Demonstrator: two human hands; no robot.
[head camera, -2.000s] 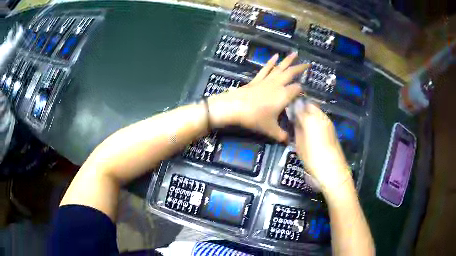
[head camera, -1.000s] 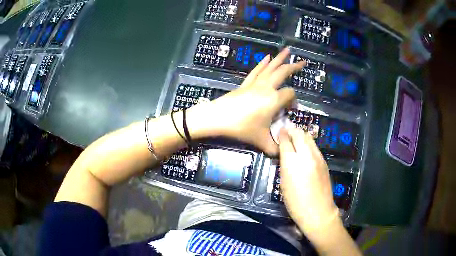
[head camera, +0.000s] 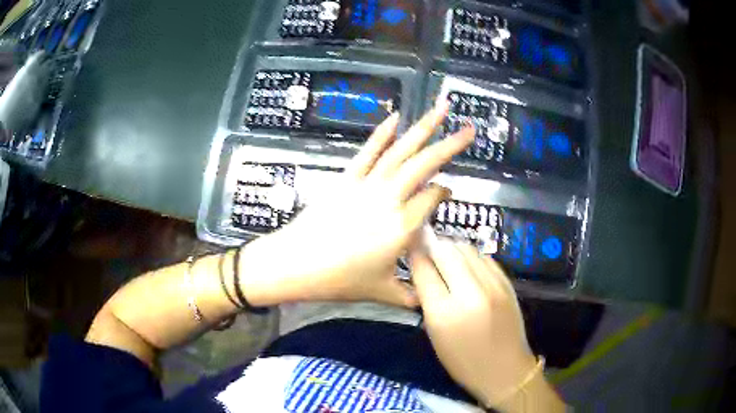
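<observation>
Black keypad phones with blue-marked screens lie in two columns of a clear plastic tray (head camera: 216, 173). My left hand (head camera: 355, 230) is over the bottom row, covering the screen half of the bottom left phone (head camera: 262, 196). Its fingers are spread, and its palm and thumb side meet my right hand. Whether it holds anything underneath is hidden. My right hand (head camera: 476, 319) has its fingers bent and pinches a small white wipe (head camera: 428, 235), mostly hidden between the hands. It is just below the keys of the bottom right phone (head camera: 529, 244).
A pink-lit smartphone (head camera: 662, 121) lies right of the tray on the dark green bench mat (head camera: 153, 105). Another tray of phones (head camera: 60, 36) is at the upper left, with a white-gloved hand (head camera: 24, 97) beside it. The bench edge curves below the tray.
The tray and smartphone have shifted upward in view. Both hands have moved down the tray to its bottom row. The white-gloved hand has come back into view at the left.
</observation>
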